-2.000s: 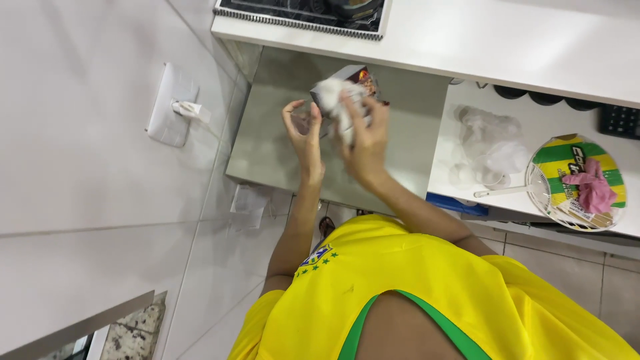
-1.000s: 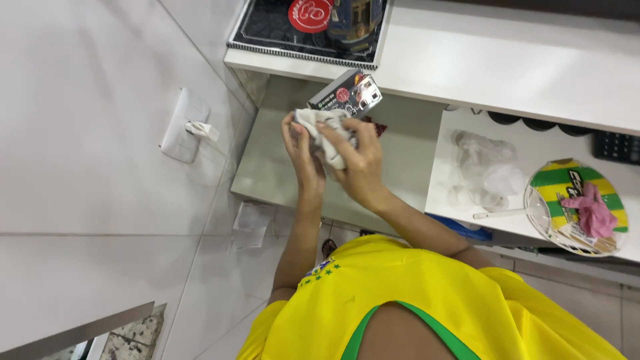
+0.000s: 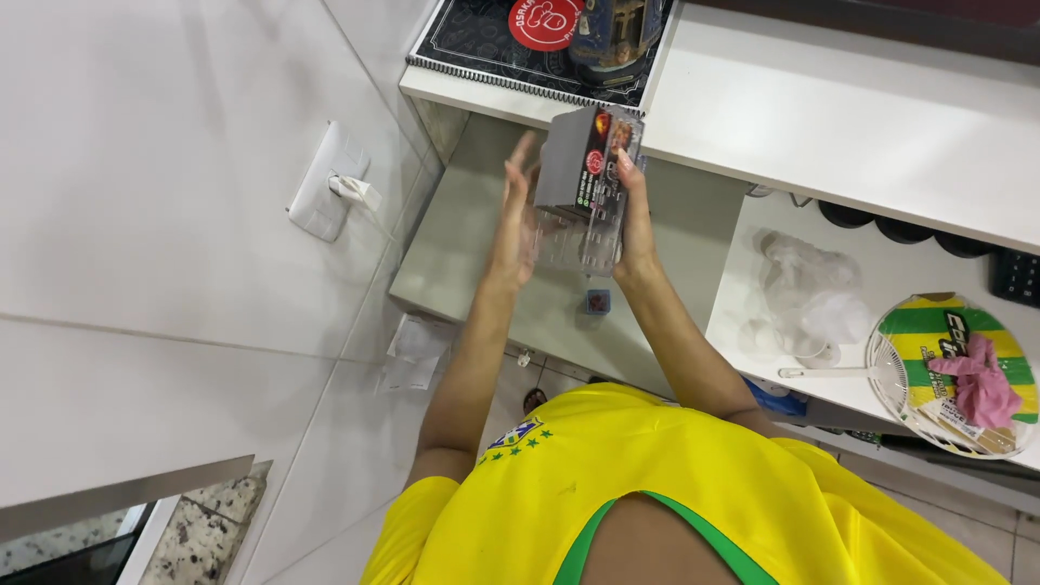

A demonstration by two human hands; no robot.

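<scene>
Between my hands, over the grey-green shelf (image 3: 455, 236), is a clear plastic holder (image 3: 601, 240) with a stack of dark printed cards (image 3: 569, 162) in it. My right hand (image 3: 638, 219) grips its right side, the thumb on the front face. My left hand (image 3: 513, 215) is at the left side, fingers extended and partly blurred; whether it touches the holder is hard to tell. A small blue box with dark red contents (image 3: 598, 302) rests on the shelf below the holder. No cloth shows in either hand.
Above lies a black spiral-bound menu (image 3: 487, 41) with a dark figurine (image 3: 617, 36) on the white counter (image 3: 780, 89). At right, a white shelf (image 3: 731, 325) holds crumpled clear plastic (image 3: 804, 276), a round fan (image 3: 910, 325) and a pink cloth (image 3: 979, 382). A plugged-in charger (image 3: 355, 191) juts from the left wall.
The white cloth that both hands held has gone from view. The card holder, earlier partly behind the cloth, is now upright in my right hand. The small blue box has come into view.
</scene>
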